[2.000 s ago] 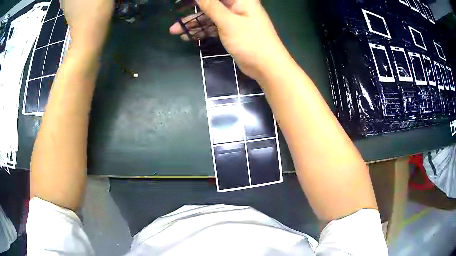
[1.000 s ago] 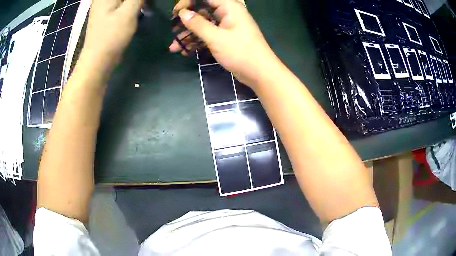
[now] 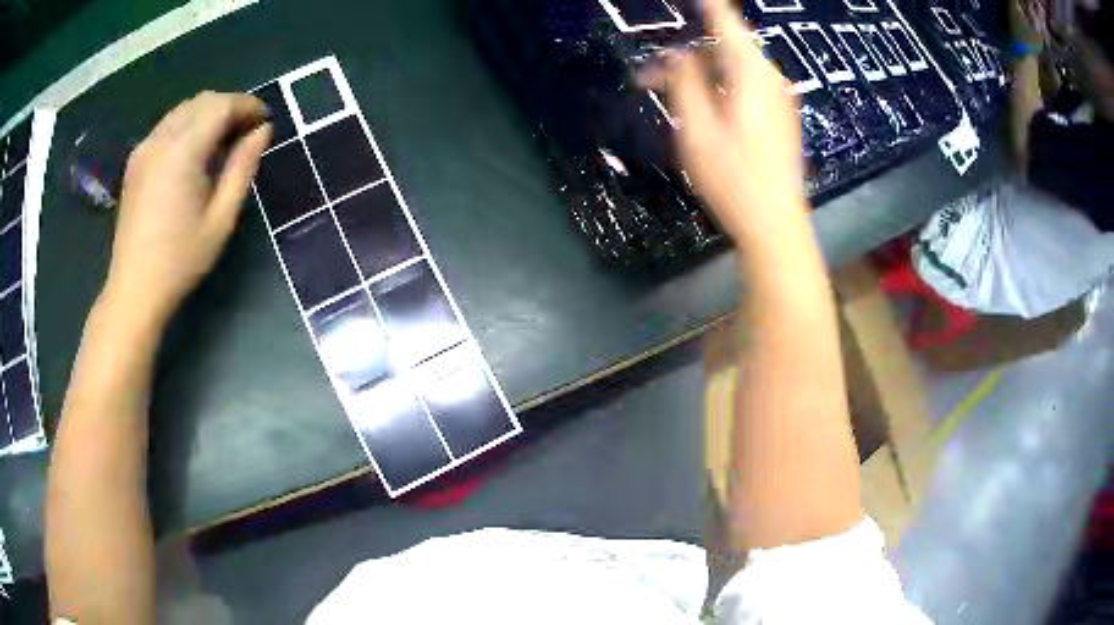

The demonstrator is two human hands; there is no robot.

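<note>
A sticker sheet (image 3: 348,226) with two columns of glossy black squares lies slanted on the dark green mat, its lower end over the bench edge. Its top right cell is an open hole. My left hand (image 3: 189,183) is at the sheet's top left corner, fingers bent and fingertips by the top left square; whether it grips the square is hidden. My right hand (image 3: 739,140) is blurred over the shiny black blister tray (image 3: 660,208) at the right, fingers pointing to the tray's far side. What it may hold cannot be made out.
White-outlined parts (image 3: 843,49) sit in rows in the tray. More black-squared sheets (image 3: 15,293) lie at the far left edge. A crumpled clear scrap (image 3: 92,171) is left of my left hand. A brown cardboard box (image 3: 873,366) stands below the bench edge. Another person's arm (image 3: 1030,73) shows at the upper right.
The view has turned to the right. My right hand has moved from above the sheet to over the tray. My left hand has come to the sheet's top left corner.
</note>
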